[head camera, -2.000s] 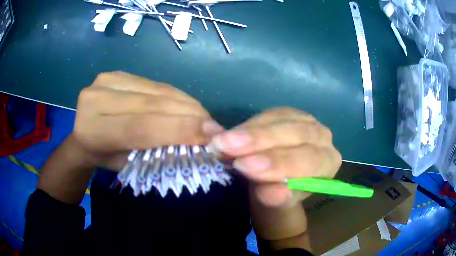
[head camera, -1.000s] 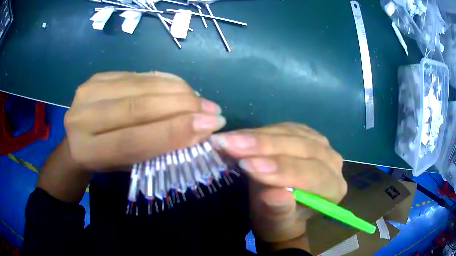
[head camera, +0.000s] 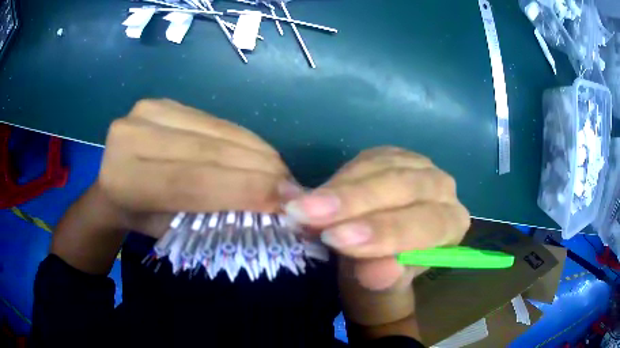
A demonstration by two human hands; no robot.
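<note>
My left hand (head camera: 197, 160) holds a bunch of flagged rods (head camera: 231, 248) in a fanned row, with round ends and white pointed flags facing down toward me. The far ends of the rods are hidden by the fingers. My right hand (head camera: 398, 211) touches the bunch's right end with thumb and fingertips. It also holds the green cutter (head camera: 455, 257), which sticks out to the right; its tip is hidden by the fingers. Both hands are above the mat's front edge.
A pile of flagged rods (head camera: 247, 30) lies at the mat's far side. A steel ruler (head camera: 499, 88) lies at right, near a clear plastic box (head camera: 575, 156) of white pieces and clear bags (head camera: 567, 30). A cardboard box (head camera: 486, 292) stands below.
The bunch tilted so its thin wire-like ends showed, then tilted back to show the round ends. The fingertips parted slightly and met again. The green cutter swung down and back to level.
</note>
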